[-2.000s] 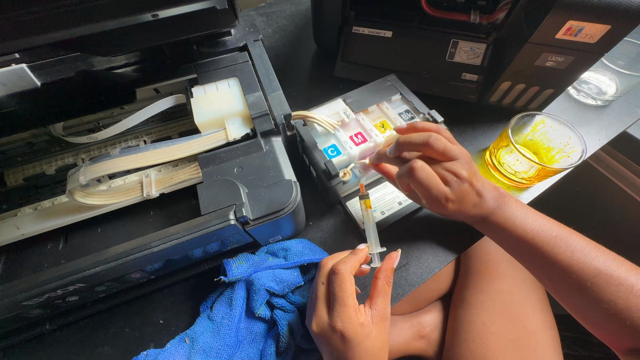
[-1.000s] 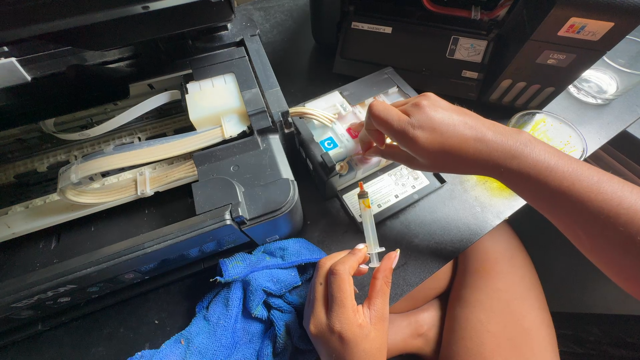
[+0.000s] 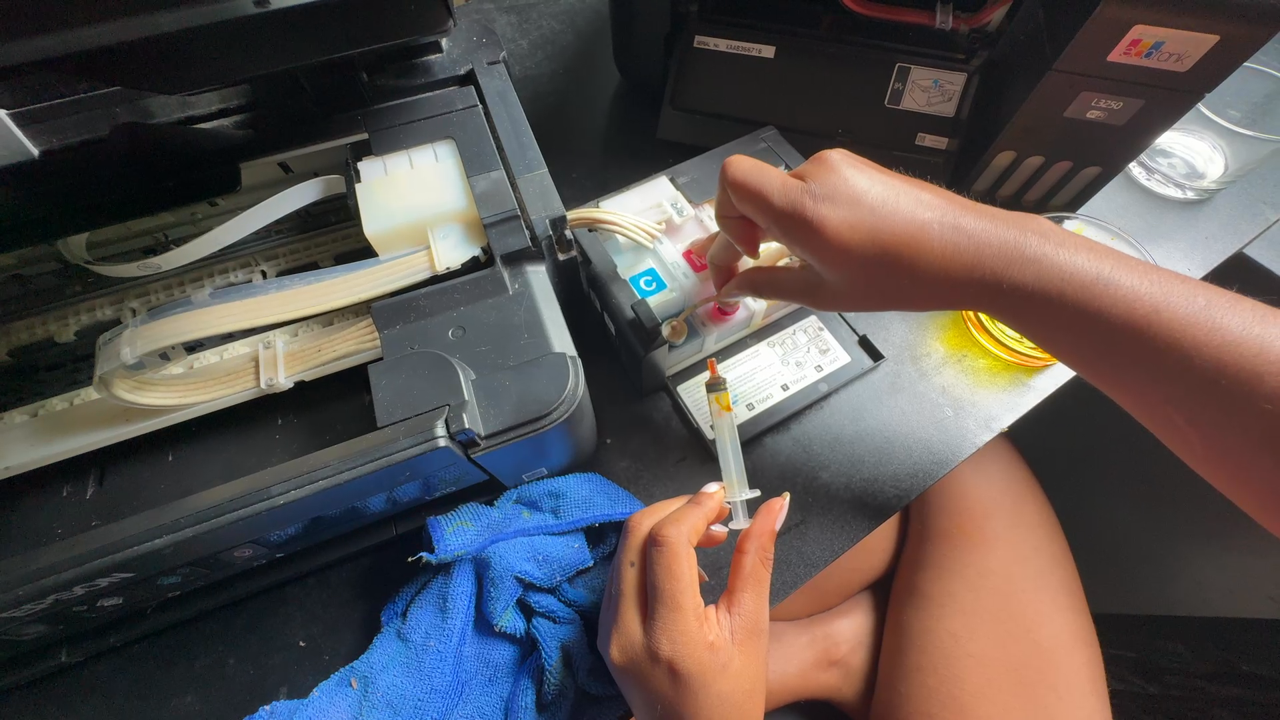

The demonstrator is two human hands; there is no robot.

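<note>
My left hand [image 3: 695, 600], low in the view, holds a plastic syringe [image 3: 729, 445] upright by its flange and plunger end. Its orange-brown tip points up, with yellow liquid traces near the top. My right hand [image 3: 790, 235] reaches over the ink tank unit [image 3: 655, 235], fingertips pinched at a small tank stopper [image 3: 735, 298] by the magenta tank; the fingers partly hide it. A cyan label [image 3: 647, 283] shows to the left, and a pale stopper [image 3: 674, 330] sits at the unit's near corner. The unit's black cover [image 3: 775, 370] lies folded down.
An open Epson printer [image 3: 480, 370] fills the left, joined to the tanks by pale tubes [image 3: 615, 222]. A blue cloth [image 3: 500, 600] lies before it. A yellow-stained glass [image 3: 1005, 340] is partly behind my right forearm. Another glass [image 3: 1180, 160] and a black printer housing [image 3: 820, 110] stand at the back.
My right hand has moved left from the yellow tank's side to the magenta tank, and its forearm now covers part of the yellow-stained glass. My left hand with the syringe has stayed nearly still.
</note>
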